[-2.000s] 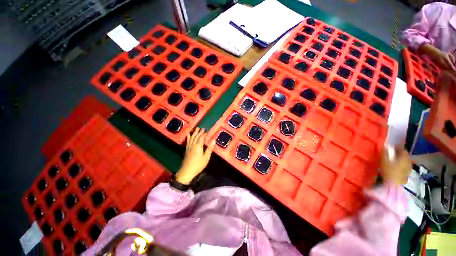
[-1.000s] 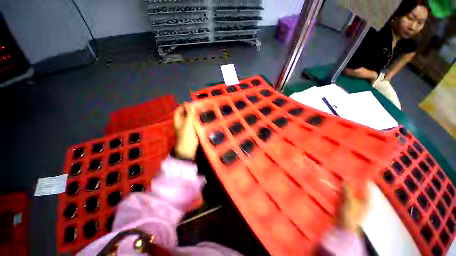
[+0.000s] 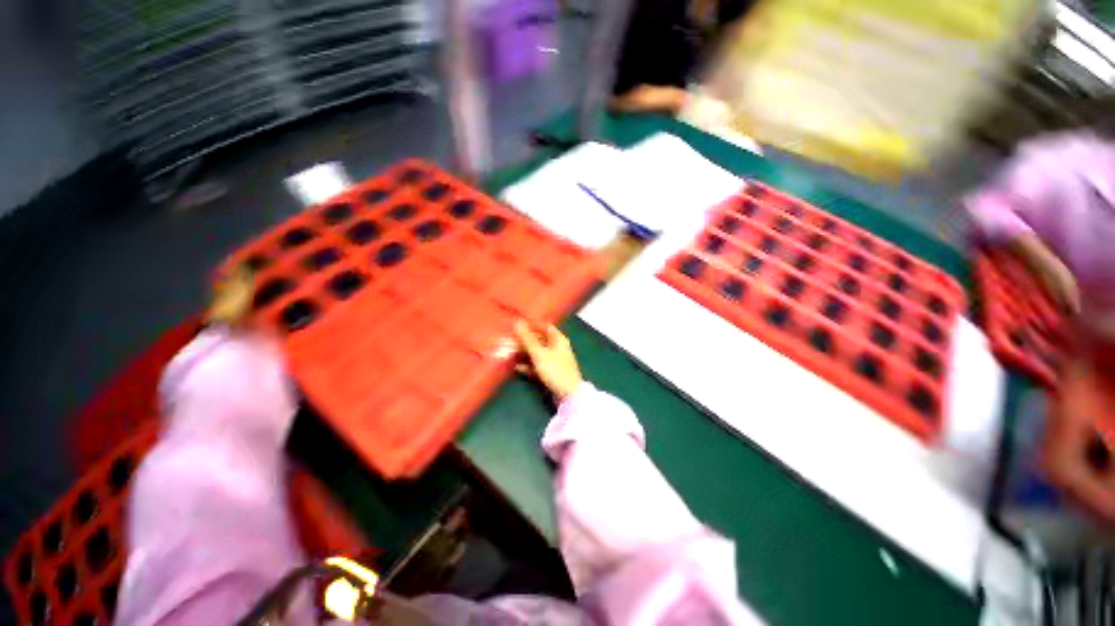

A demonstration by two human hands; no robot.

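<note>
The red pocket tray (image 3: 416, 336) is at the left of the bench, where another filled tray stood. Dark smartwatch units (image 3: 390, 254) fill its far and left pockets; its near right pockets are empty. My left hand (image 3: 232, 297), blurred, grips its left edge. My right hand (image 3: 548, 356) holds its right edge, thumb on top. What lies under the tray is hidden.
A second red tray (image 3: 795, 320) with dark units lies on white paper (image 3: 783, 416) on the green bench (image 3: 660, 465). Papers (image 3: 670, 174) lie beyond. A stacked red tray (image 3: 73, 538) is lower left. A co-worker's pink sleeve (image 3: 1061, 202) and more trays are at right.
The part-filled tray has moved left, off the white paper, carried by both hands. The paper and green bench where it lay now show. The camera view has also turned.
</note>
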